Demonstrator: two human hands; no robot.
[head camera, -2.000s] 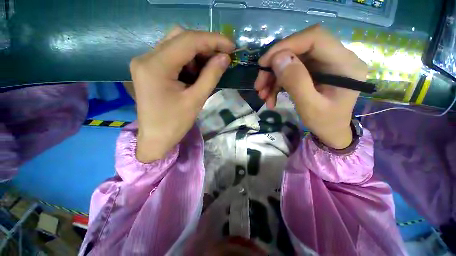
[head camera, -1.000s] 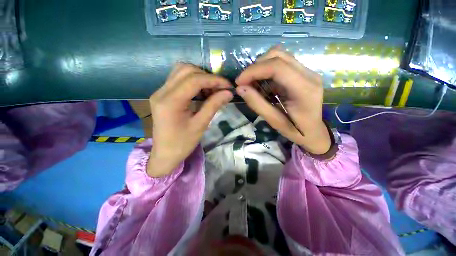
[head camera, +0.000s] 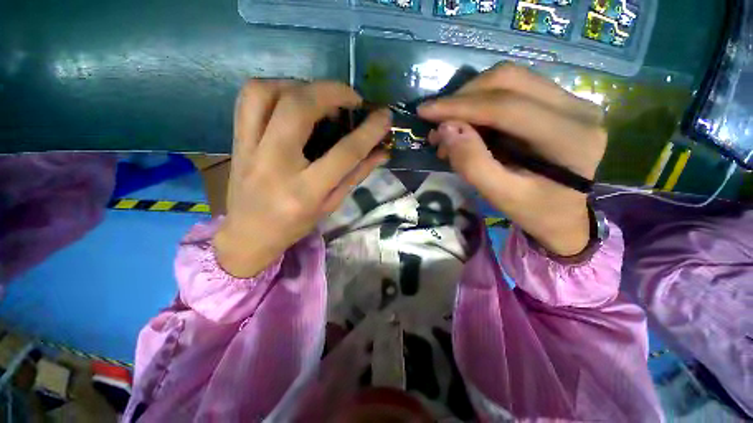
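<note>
A small circuit board (head camera: 406, 138) with a white and gold outline is between my two hands, over the bench's near edge. My left hand (head camera: 301, 169) holds its left end between thumb and fingers. My right hand (head camera: 528, 144) holds the black tweezers (head camera: 549, 171) across the palm, their rear end pointing down to the right. The right fingertips are at the board's right end; whether they touch it is unclear. The tweezer tips are hidden or too small to make out.
A clear blister tray (head camera: 495, 40) with several boards lies behind my hands. A glossy sheet with yellow patches (head camera: 644, 103) lies right, near two yellow strips (head camera: 658, 165). A dark glossy pouch (head camera: 726, 91) is far right. A white cord (head camera: 710, 198) trails from my right wrist. A person's pink sleeve (head camera: 702, 264) is at right.
The view has shifted, with the tray higher and further right. My hands have moved slightly apart, and the board now shows between them. The black tweezer body shows again in my right hand.
</note>
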